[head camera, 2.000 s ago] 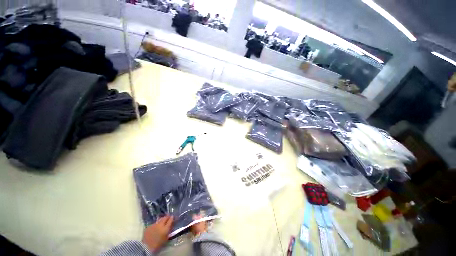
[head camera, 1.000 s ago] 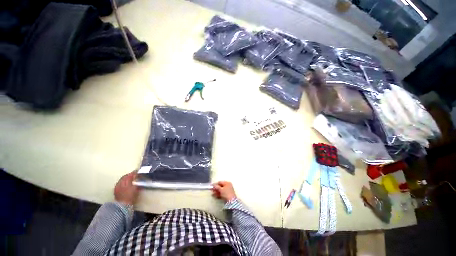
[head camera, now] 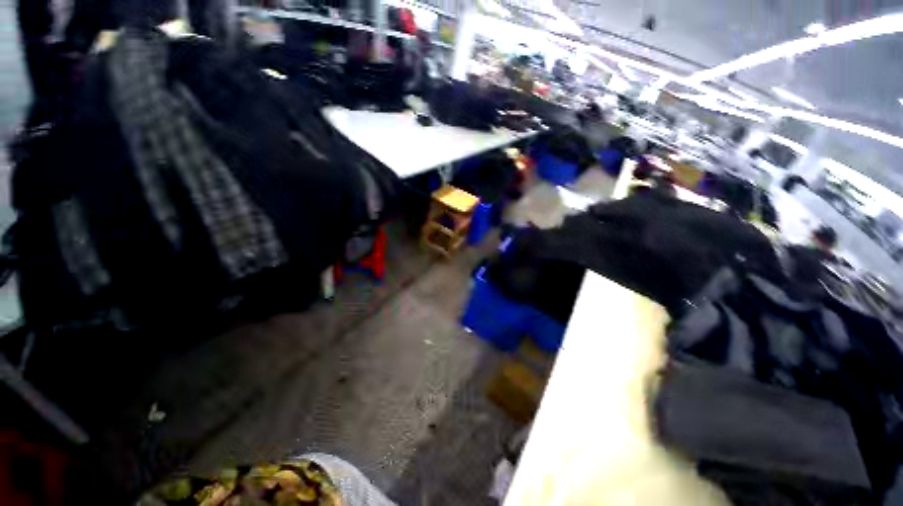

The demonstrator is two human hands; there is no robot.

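Note:
Neither of my hands shows; only a pale patterned sleeve is at the bottom edge, beside yellow-brown patterned cloth [head camera: 252, 486]. Nearest at the right is the cream packing table [head camera: 584, 405]. On it lies a thick folded stack of dark grey trousers [head camera: 757, 420], with the large dark trouser pile [head camera: 683, 232] behind it. The bagged trousers and the air blow gun are out of view. The picture is blurred.
Dark garments, some plaid, form a big heap [head camera: 198, 168] at the left. A blue bin [head camera: 505, 308] stands by the table, with a cardboard box [head camera: 517, 387] below. A wooden stool [head camera: 451, 212], a red stool [head camera: 371, 255] and a white table [head camera: 416, 141] stand farther off.
The view has swung far to the left, away from the bagged trousers. Both hands, which were at the bag's white-edged opening, have left the picture.

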